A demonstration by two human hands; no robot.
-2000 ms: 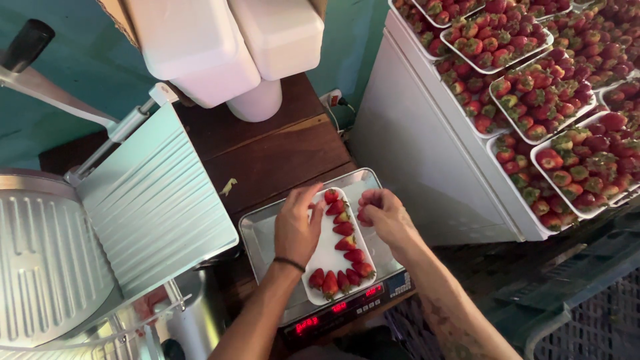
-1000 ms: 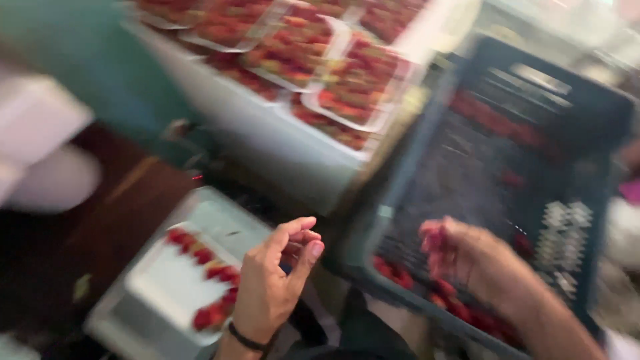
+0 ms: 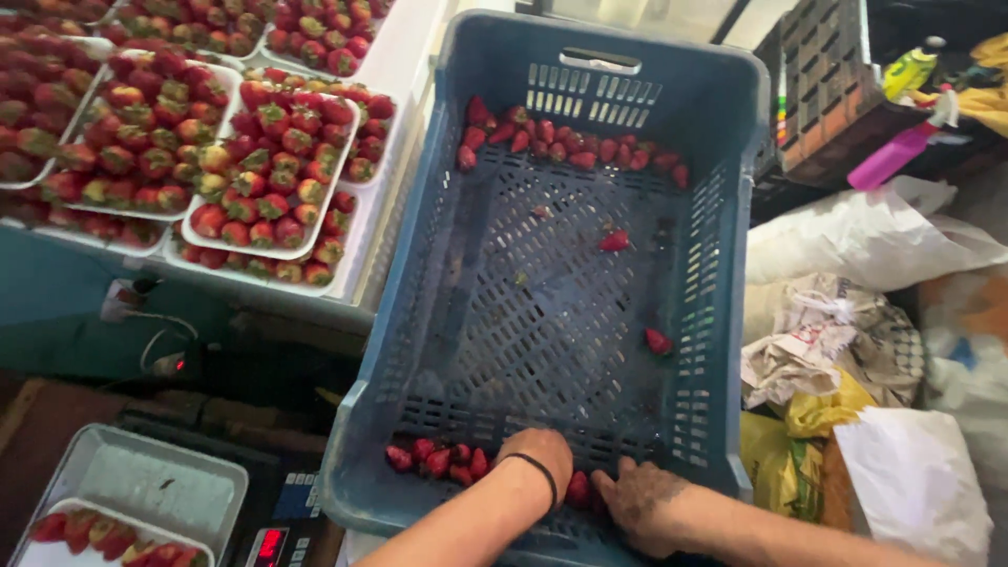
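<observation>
Both of my hands reach into a blue plastic crate [image 3: 394,315] at its near end. My left hand [image 3: 539,465], with a black band at the wrist, is bent down among strawberries [image 3: 439,462] lying along the near wall; its fingertips are hidden. Just right of it, my right hand [image 3: 638,504] touches or lies against a strawberry [image 3: 579,490]; whether it grips one is not clear. More strawberries [image 3: 583,160] line the far wall, and a few lie loose on the slatted floor. At lower left, a white tray [image 3: 87,508] with strawberries rests in a metal scale pan [image 3: 157,461].
Heaped strawberry trays [image 3: 276,252] stand on a white surface at upper left. A scale with a lit red display [image 3: 269,545] is beside the crate. Plastic bags [image 3: 874,236], a pink spray bottle [image 3: 898,157] and a dark crate [image 3: 827,102] are on the right.
The view has swung right from the scale to the crate. My left hand, earlier on the tray and then in the air, is now down in the crate near my right hand.
</observation>
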